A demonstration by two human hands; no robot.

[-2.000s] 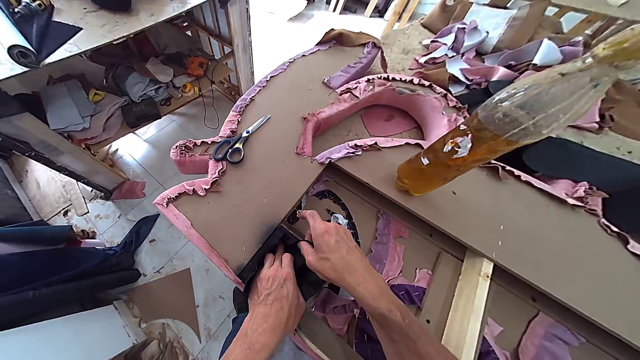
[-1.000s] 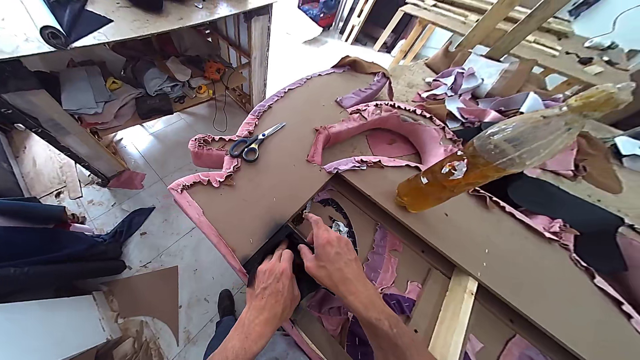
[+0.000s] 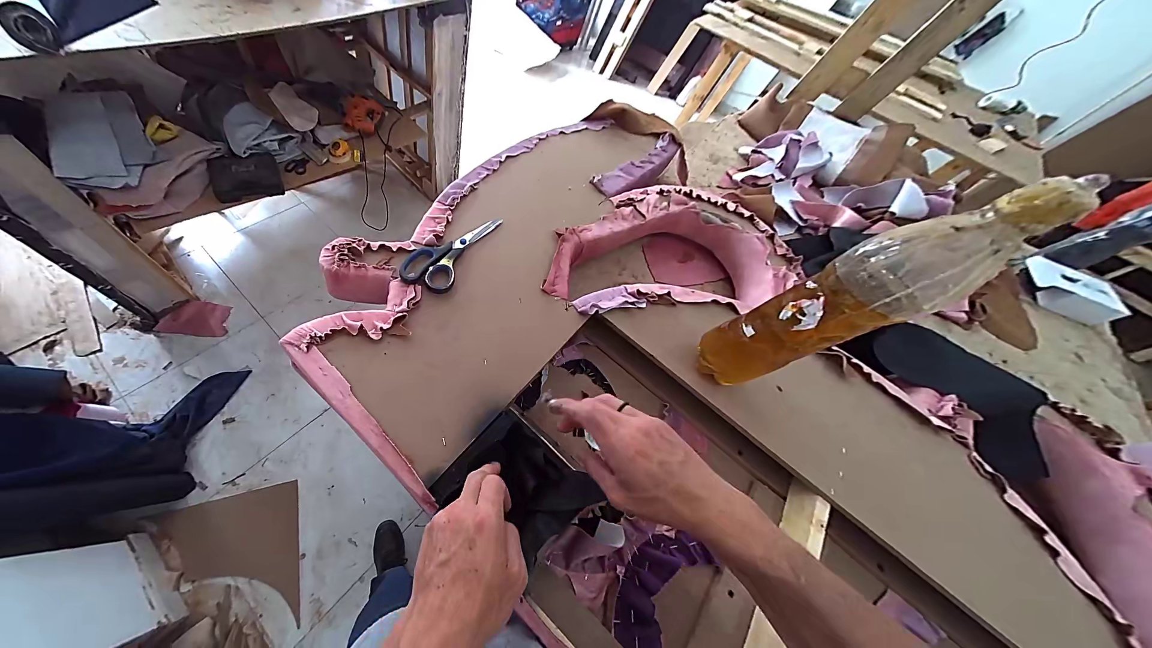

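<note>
Pink velvety fabric (image 3: 346, 400) is gathered over the edges of a brown board frame (image 3: 432, 369). At the frame's inner opening, my left hand (image 3: 477, 544) presses its fingers on black fabric (image 3: 531, 463). My right hand (image 3: 630, 450) is just right of it, above the opening, thumb and forefinger near each other; whether something small is between them cannot be told. Scissors (image 3: 447, 256) with dark handles lie on the board. A plastic bottle (image 3: 774, 333) of amber liquid lies tilted on the right panel. Purple stapled fabric (image 3: 648, 576) shows inside the frame.
A wooden slat (image 3: 801, 526) crosses the frame's inside. At upper left stands a workbench (image 3: 270, 31) with fabric scraps and an orange power tool (image 3: 362, 114) on its shelf. Fabric offcuts (image 3: 810, 171) are heaped behind the frame. Dark fabric rolls (image 3: 81, 450) lie at left.
My right hand has lifted off the black fabric's edge, its fingers now raised over the opening. My left hand stays at the black fabric.
</note>
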